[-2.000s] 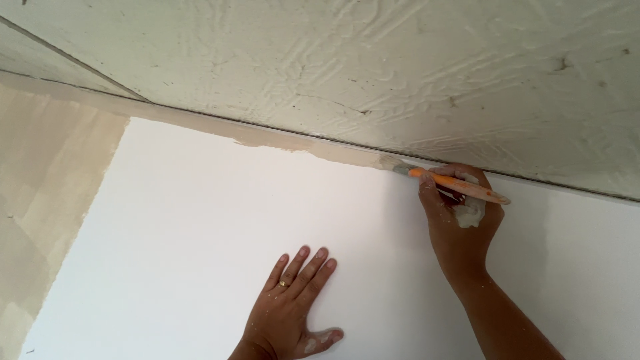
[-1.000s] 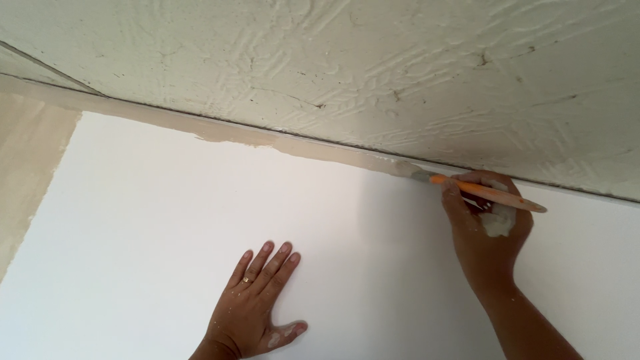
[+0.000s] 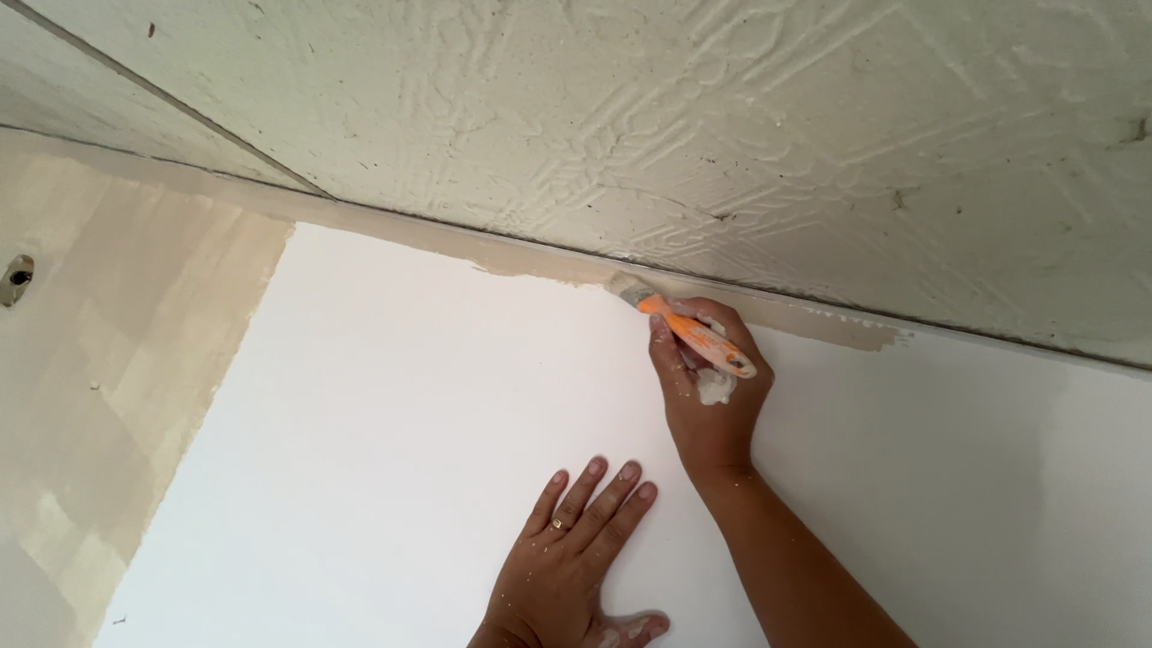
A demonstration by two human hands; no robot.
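My right hand [image 3: 715,387] grips a paintbrush [image 3: 697,337] with an orange and pale handle. The brush's bristles touch the beige paint strip [image 3: 531,258] that runs along the top edge of the white wall [image 3: 405,405], just below the ceiling joint. Pale paint is smeared on the fingers and palm of that hand. Lower down, my left hand [image 3: 576,558] lies flat on the white wall with its fingers apart, a ring on one finger and paint specks on the skin. It holds nothing.
Overhead is a ceiling [image 3: 630,108] with embossed patterned panels and a dark seam [image 3: 180,103]. On the left stands a wall section coated in patchy beige [image 3: 135,315], with a small fitting or hole [image 3: 16,279] near the frame's left edge.
The beige strip now reaches farther right along the ceiling joint, beyond my right hand. The brush has moved back left along the strip and its handle tilts more steeply. The view has shifted.
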